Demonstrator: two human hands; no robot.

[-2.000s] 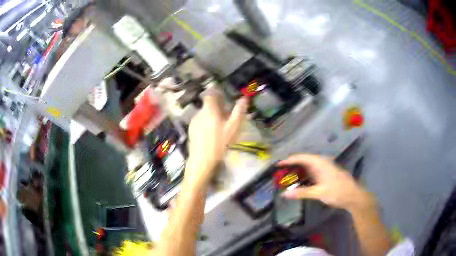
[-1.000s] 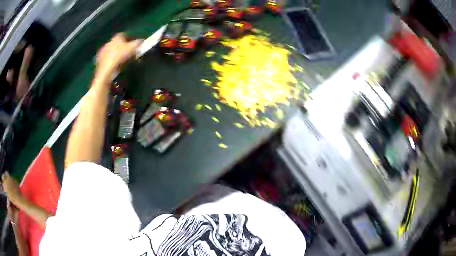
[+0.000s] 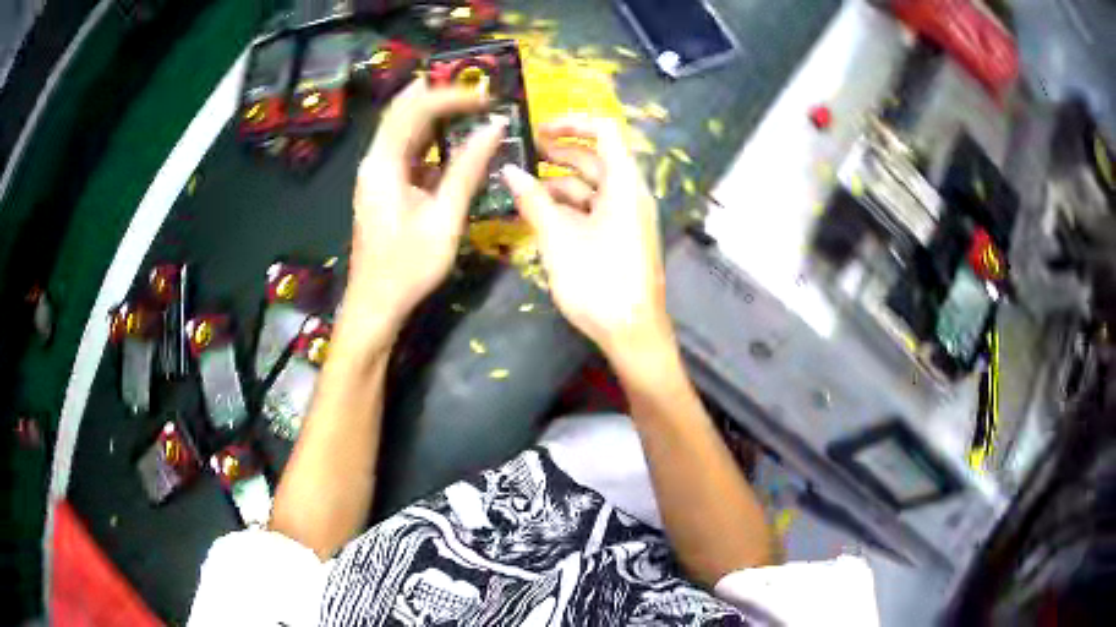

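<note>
A black device unit (image 3: 499, 184) with a red end and a gold disc is held up over the yellow heap, its red end away from me. My left hand (image 3: 410, 202) is at its left side, with fingers over its face. My right hand (image 3: 594, 227) grips its right edge, with the thumb near the lower part. The small yellow pieces (image 3: 575, 92) lie in a loose heap behind the hands, partly hidden by them. Whether a yellow piece is between the fingers is too blurred to tell.
Several device units (image 3: 220, 377) lie on the bench at left, more at the back. A smartphone (image 3: 679, 34) lies at the back. The white machine (image 3: 783, 184) stands at right, with a unit in its fixture (image 3: 964, 321) and a yellow-black tool (image 3: 985, 410). A red tray (image 3: 98, 576) is at lower left.
My left hand has come from the conveyor edge to the yellow heap. My right hand has come into view. Both are now at a unit held over the heap.
</note>
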